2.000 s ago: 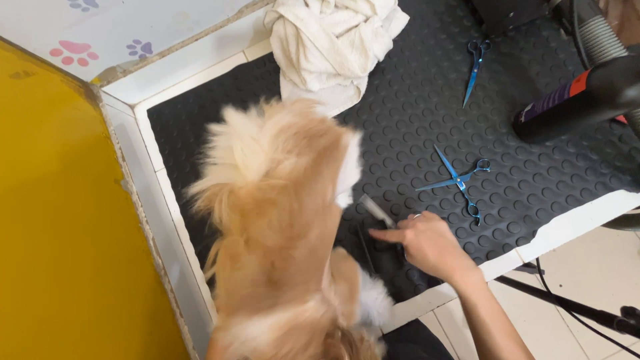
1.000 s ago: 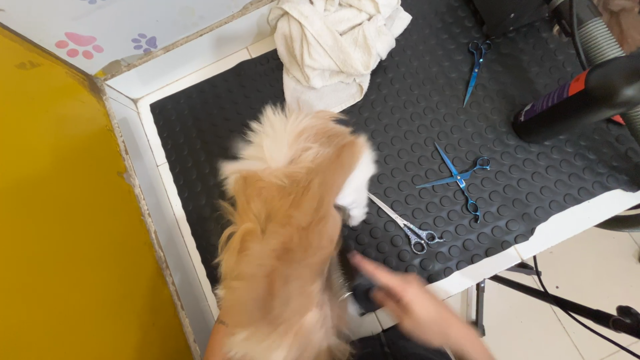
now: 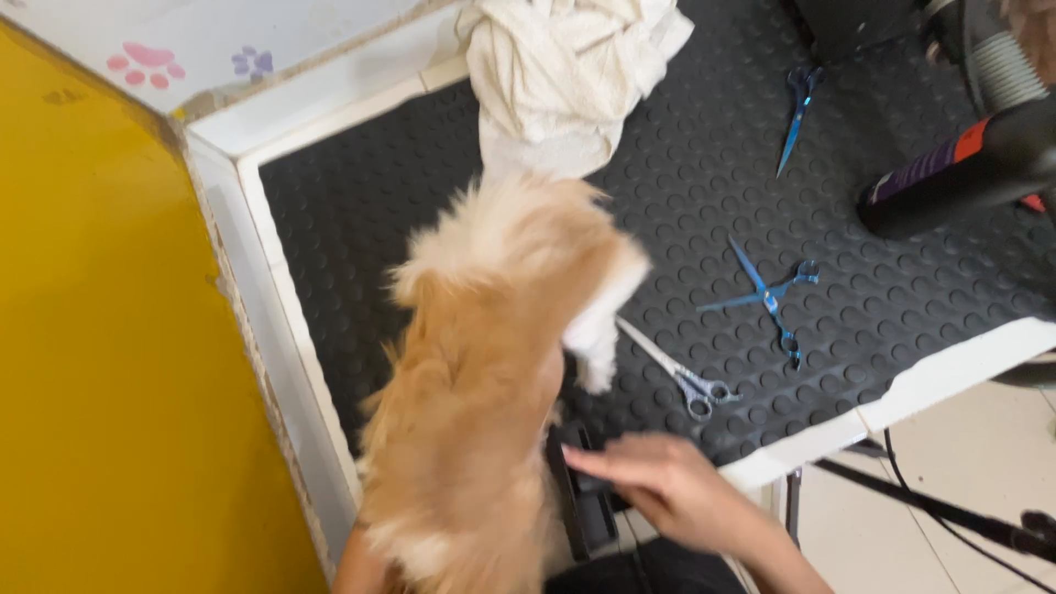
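A tan-and-white long-haired dog (image 3: 487, 371) stands on a black studded rubber mat (image 3: 346, 223). My right hand (image 3: 668, 487), slightly blurred, grips a black grooming tool (image 3: 577, 495), perhaps a slicker brush, beside the dog's flank, its index finger stretched along the tool. Only part of my left hand (image 3: 363, 561) shows at the dog's lower left side; its fingers are hidden by fur. Silver scissors (image 3: 681, 375) lie right of the dog's white leg. Blue scissors (image 3: 769, 299) lie spread open farther right, and a closed blue pair (image 3: 798, 120) lies behind them.
A crumpled cream towel (image 3: 569, 74) lies beyond the dog. At the right are a black bottle (image 3: 949, 173) and a grey ribbed hose (image 3: 1006, 70). A white tiled rim (image 3: 800, 450) borders the mat, with a yellow wall (image 3: 124, 355) at the left. Black stand bars (image 3: 924, 503) cross beyond the rim.
My right hand has drawn back from beside the silver scissors toward the near edge, now beside the dog's flank. The scissors, partly covered earlier, show fully. The dog's body has shifted.
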